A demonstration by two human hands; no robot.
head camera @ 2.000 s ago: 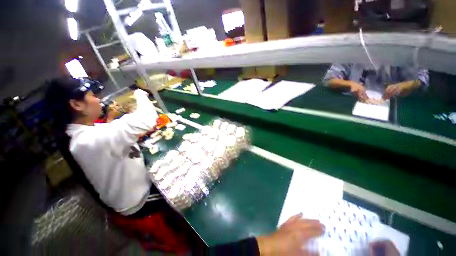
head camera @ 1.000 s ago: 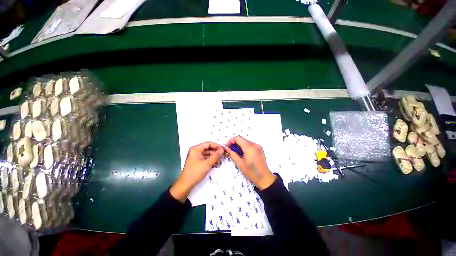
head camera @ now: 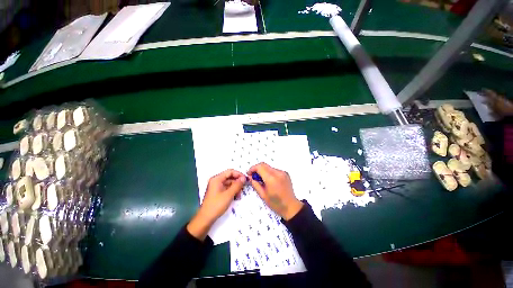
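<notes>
My left hand (head camera: 220,195) and my right hand (head camera: 274,187) meet fingertip to fingertip above the white label sheets (head camera: 261,236), which carry rows of small blue-dark marks. My right hand is closed around a dark blue pen-like tool (head camera: 257,178), of which only a short part shows. My left thumb and forefinger are pinched together at the tool's tip; a tiny piece may be between them, too small to tell. A blank white sheet (head camera: 211,152) lies under the marked sheets at the left.
Blister trays with cream housings (head camera: 50,185) stand at the left. Right of the sheets lie white scraps (head camera: 332,183), a yellow-and-black tool (head camera: 356,184), bubble wrap (head camera: 394,152) and cream housings (head camera: 458,146). A white tube (head camera: 365,64) slants by a metal post. Another person's hand (head camera: 498,103) shows at right.
The view has swung from the left neighbour to the bench, then tilted slightly. My hands, earlier apart on the sheets, are together at the blue tool. Another person's hand has appeared at right.
</notes>
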